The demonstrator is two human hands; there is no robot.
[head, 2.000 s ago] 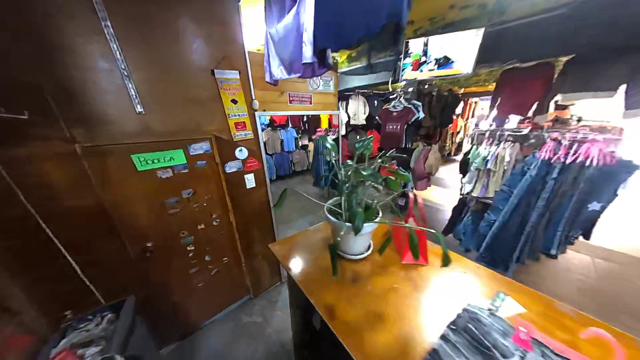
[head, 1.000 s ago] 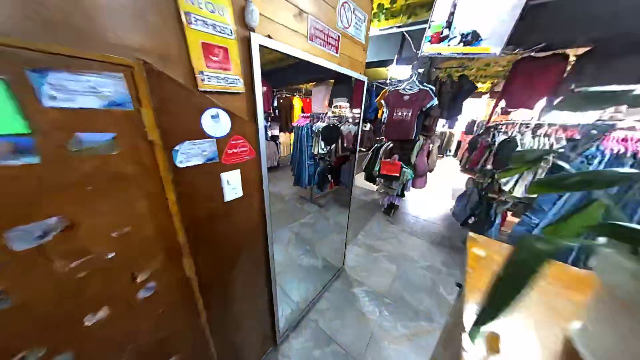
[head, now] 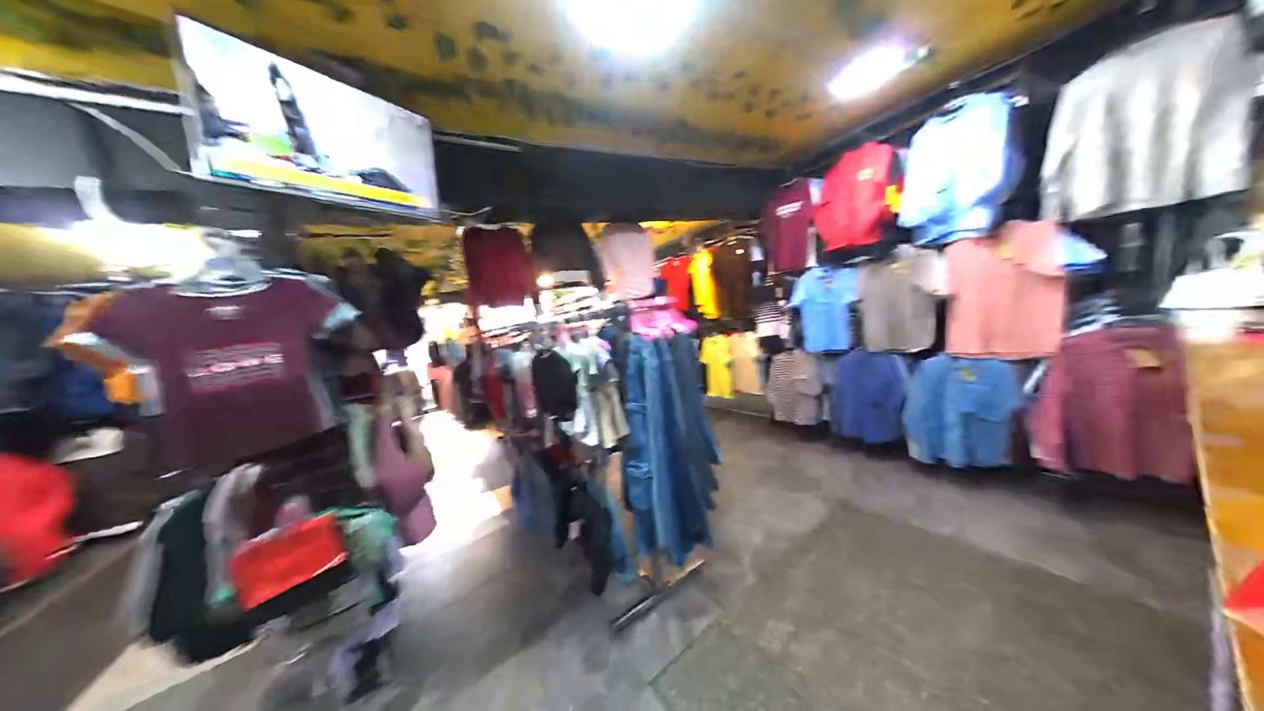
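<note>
Neither my left hand nor my right hand shows in the head view. Nearest on the left, a maroon printed T-shirt (head: 232, 365) hangs on a hanger at the top of a display rack. Below it, a red sign or bag (head: 289, 560) sits among hanging garments. In the middle, blue jeans (head: 664, 444) hang from pink hangers on a floor rack, beside a row of tops (head: 583, 390). The picture is blurred, so finer details cannot be told.
The wooden counter (head: 1229, 444) runs along the right edge. The jeans rack's metal foot (head: 654, 595) juts out over the grey tiled floor (head: 889, 592). Shirts (head: 963, 410) line the right wall. A lit screen (head: 311, 118) hangs high on the left.
The view has moved on into the shop and turned right. The door, the mirror and the potted plant seen earlier are out of view. The maroon T-shirt and the jeans rack appear closer.
</note>
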